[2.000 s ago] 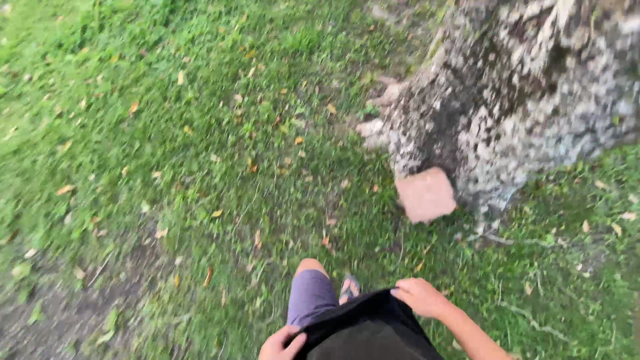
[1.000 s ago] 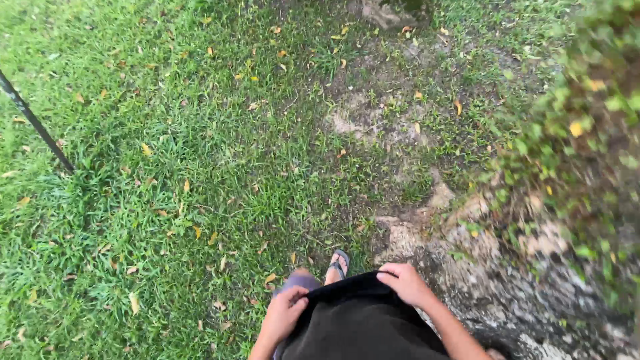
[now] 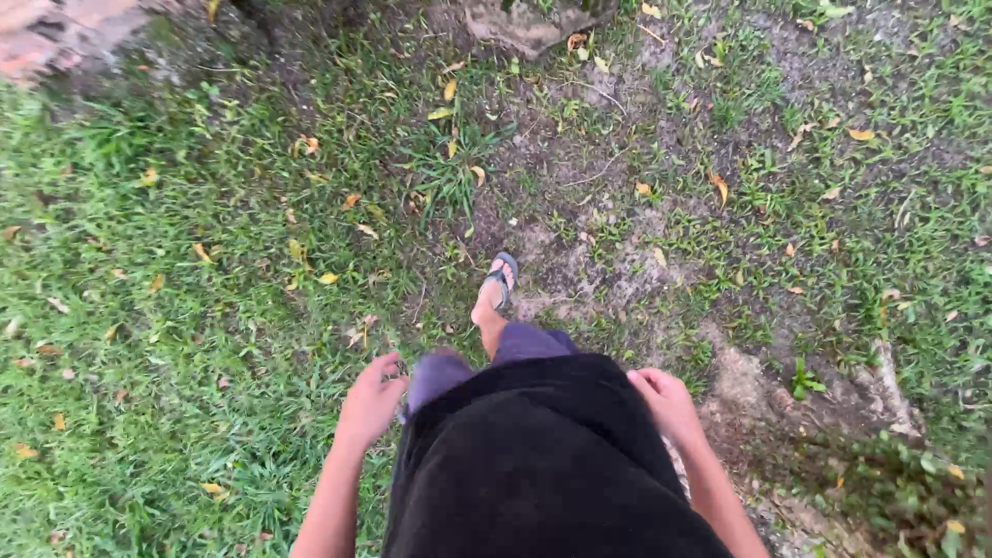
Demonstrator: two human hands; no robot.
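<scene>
Black cloth (image 3: 535,465), apparently a shirt or apron, hangs over my front and covers the tops of my purple shorts (image 3: 527,341). To the left of the cloth is my left hand (image 3: 373,399), its fingers a little apart and curled, with nothing visible in it. My right hand (image 3: 665,403) is at the upper right edge of the cloth, thumb and fingertips closed on it. One foot in a grey flip-flop (image 3: 504,275) shows ahead on the ground; the other foot is hidden.
Grass (image 3: 232,310) with scattered fallen leaves covers the left side. Bare soil (image 3: 604,263) lies ahead and to the right. A stone or root (image 3: 527,23) sticks up at the top, a pale rough surface (image 3: 70,35) at the top left, and a root (image 3: 736,380) at lower right.
My left hand has let go of the cloth's edge and moved off to the left. My right hand stays at the cloth. The view has shifted strongly along the ground.
</scene>
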